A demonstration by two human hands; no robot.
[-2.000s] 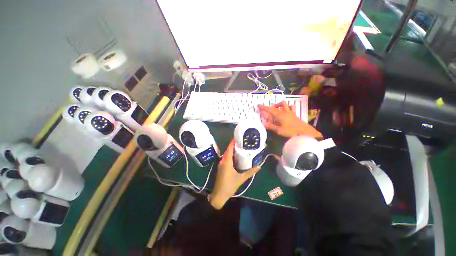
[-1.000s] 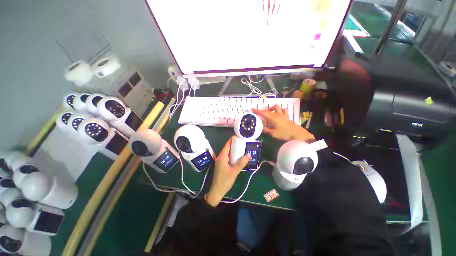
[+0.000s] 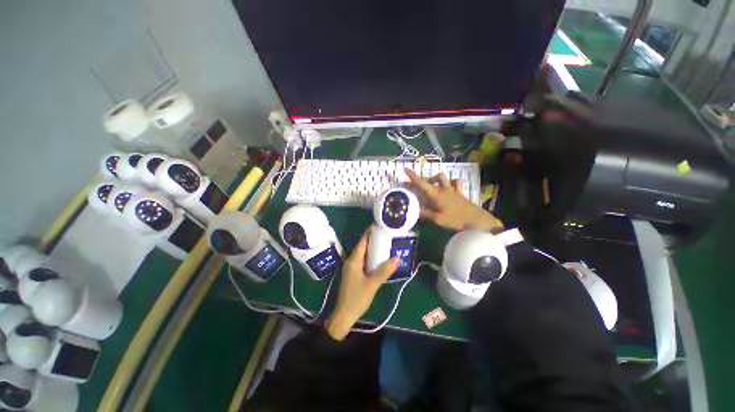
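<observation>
A white pan-tilt camera (image 3: 395, 211) stands upright near the bench middle, its small base display lit. My left hand (image 3: 359, 282) is closed around its cylindrical body. My right hand (image 3: 447, 203) rests on the right part of the white keyboard (image 3: 338, 182) with fingers spread, holding nothing. Two more cameras with lit displays, one (image 3: 308, 235) and another (image 3: 242, 241), lean to the left. A fourth camera (image 3: 475, 265) stands at the right by my right sleeve. White cables loop between the cameras. The monitor (image 3: 403, 56) is dark.
More white cameras (image 3: 153, 211) lie in groups at the left beyond yellow pipe rails (image 3: 173, 290). A black printer-like box (image 3: 653, 177) and a white mouse (image 3: 595, 294) are at the right. A small label (image 3: 434, 317) lies at the bench's front edge.
The monitor has gone from bright to dark. The held camera's display, hidden at first by its tilt and my fingers, now faces me more. My right hand stays on the keyboard.
</observation>
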